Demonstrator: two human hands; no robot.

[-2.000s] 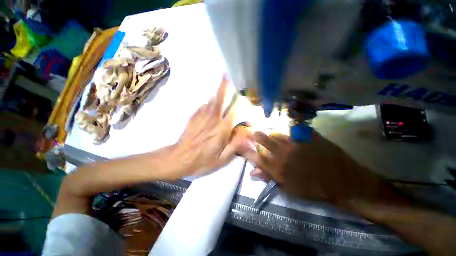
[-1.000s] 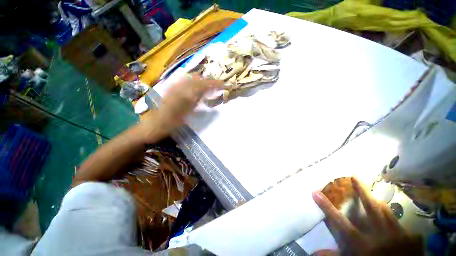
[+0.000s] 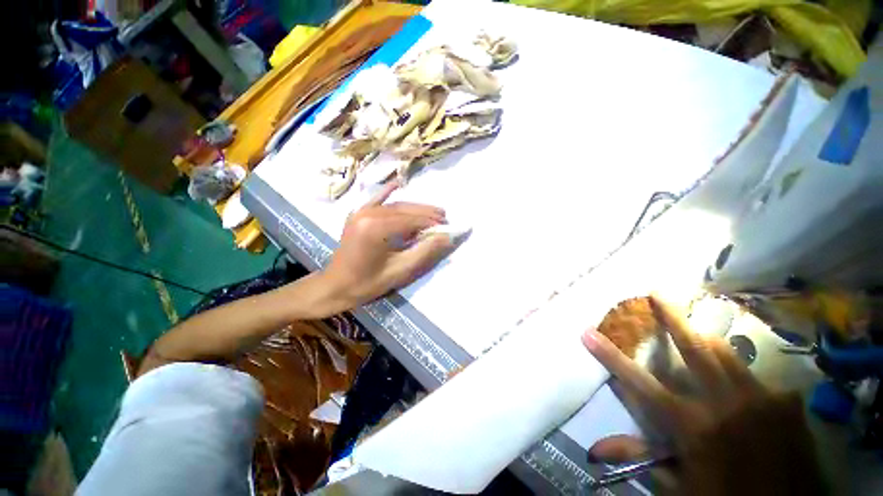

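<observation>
The white backing of the panel (image 3: 503,387) lies across the table's front edge and reaches under the sewing machine. A round orange-brown patch (image 3: 629,325) shows in it beside my right fingers. My right hand (image 3: 697,407) rests on the panel with fingers apart; silver snips (image 3: 634,471) are held under it by the thumb. My left hand (image 3: 392,247) is above the white table, pinching a small pale piece (image 3: 447,231). A heap of small cream-beige pieces (image 3: 426,111) lies beyond it.
The sewing machine head (image 3: 813,213) is at the right. Stacked brown sheets (image 3: 319,92) stand beside a blue patch at the table's left edge. A black bag of brown pieces (image 3: 305,387) hangs below the ruler-marked edge (image 3: 411,334). Yellow sacks (image 3: 736,12) lie behind.
My left hand left the panel, reached the pale heap, and has come back from it with a small piece. My right hand stays on the panel. The view has swung left.
</observation>
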